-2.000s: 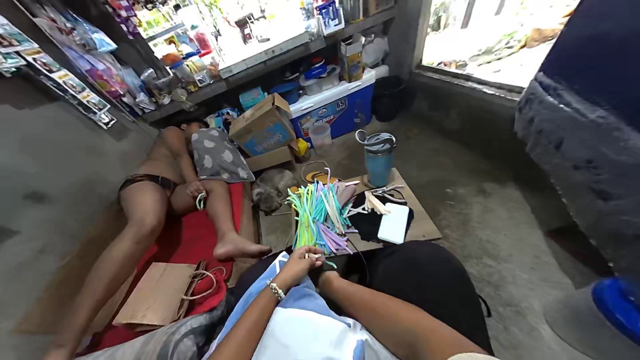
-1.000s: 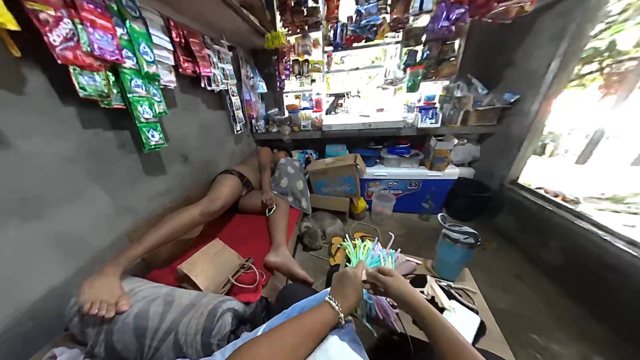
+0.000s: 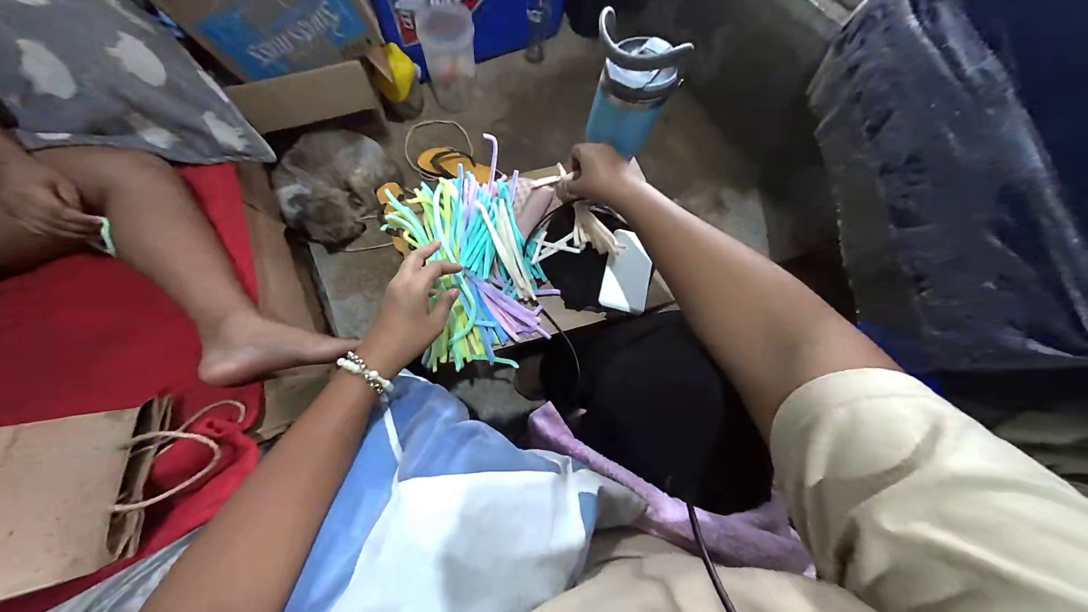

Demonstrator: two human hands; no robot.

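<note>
A heap of pastel fuzzy stems, like pipe cleaners [image 3: 484, 246], lies on a cardboard sheet [image 3: 659, 293]. Over its left edge is my left hand [image 3: 418, 297], fingers apart, with nothing held that shows. Beyond the heap, my right hand [image 3: 595, 174] is closed on a cream-coloured strip [image 3: 552, 179], next to a blue tumbler [image 3: 627, 102] with a grey handle. Cream stems [image 3: 593, 229] and a white phone-like object [image 3: 626, 272] lie on a black cloth or bag [image 3: 569, 268] right of the heap.
At the left another person's leg [image 3: 195, 255] rests on a red mat [image 3: 110, 323]; their hand holds a small pale loop. A cat [image 3: 331, 183] lies beside orange sandals [image 3: 450, 161]. Around stand a cardboard box [image 3: 297, 93], a plastic cup [image 3: 446, 51] and a paper bag [image 3: 68, 493].
My hands, together at the stems a second ago, are now apart; the right has moved over by the tumbler. The view has swung down strongly.
</note>
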